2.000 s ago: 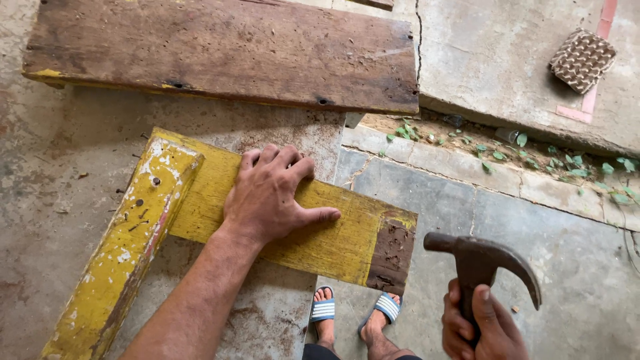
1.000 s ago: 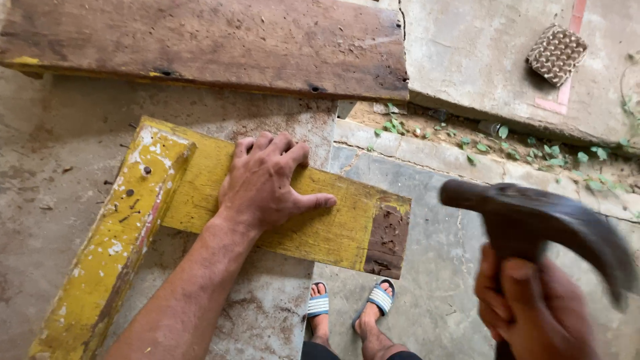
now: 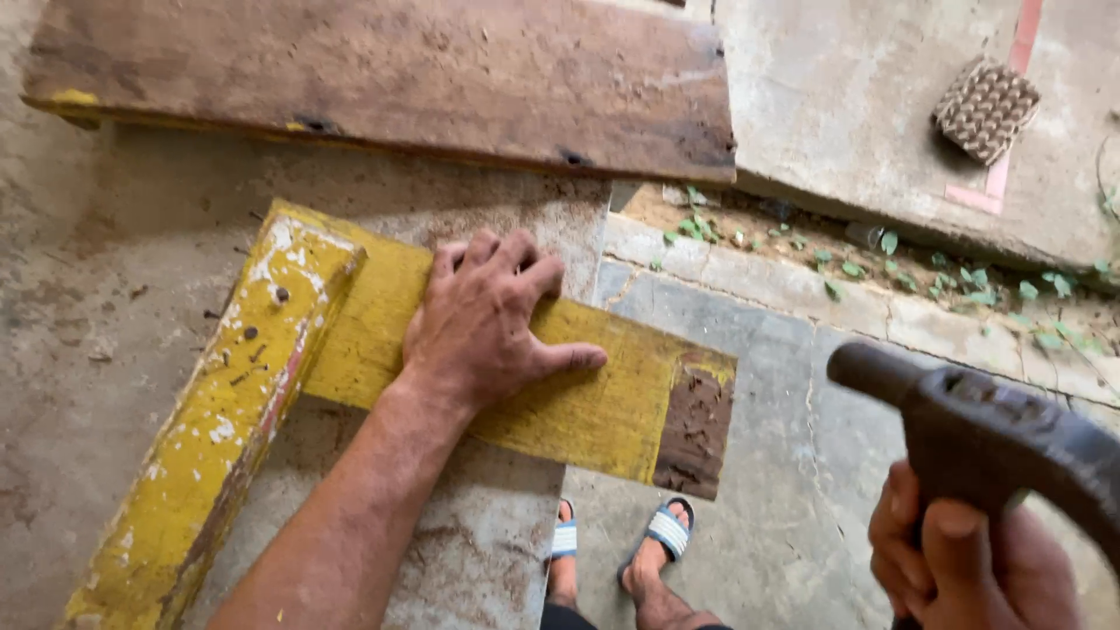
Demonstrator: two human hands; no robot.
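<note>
My left hand point(image 3: 486, 328) lies flat with spread fingers on a yellow-painted wooden board point(image 3: 604, 385), whose right end is bare brown wood. At the board's left end, a yellow wooden piece with chipped white paint point(image 3: 219, 394) crosses it at an angle; several nails or nail heads show on it. My right hand point(image 3: 971, 560), at the lower right, grips a claw hammer point(image 3: 971, 420) just below its dark metal head. The hammer is raised, apart from the wood, with its striking face to the left; most of its handle is hidden.
A long brown wooden plank point(image 3: 394, 79) lies across the top on the grey work surface point(image 3: 472, 542). A textured block point(image 3: 987, 109) rests on the concrete slab at upper right, beyond a strip of small plants point(image 3: 901, 271). My sandalled feet point(image 3: 669, 529) stand below.
The hammer in my right hand has come nearer to the camera and looks larger, with its head further right. My left hand has stayed on the yellow board.
</note>
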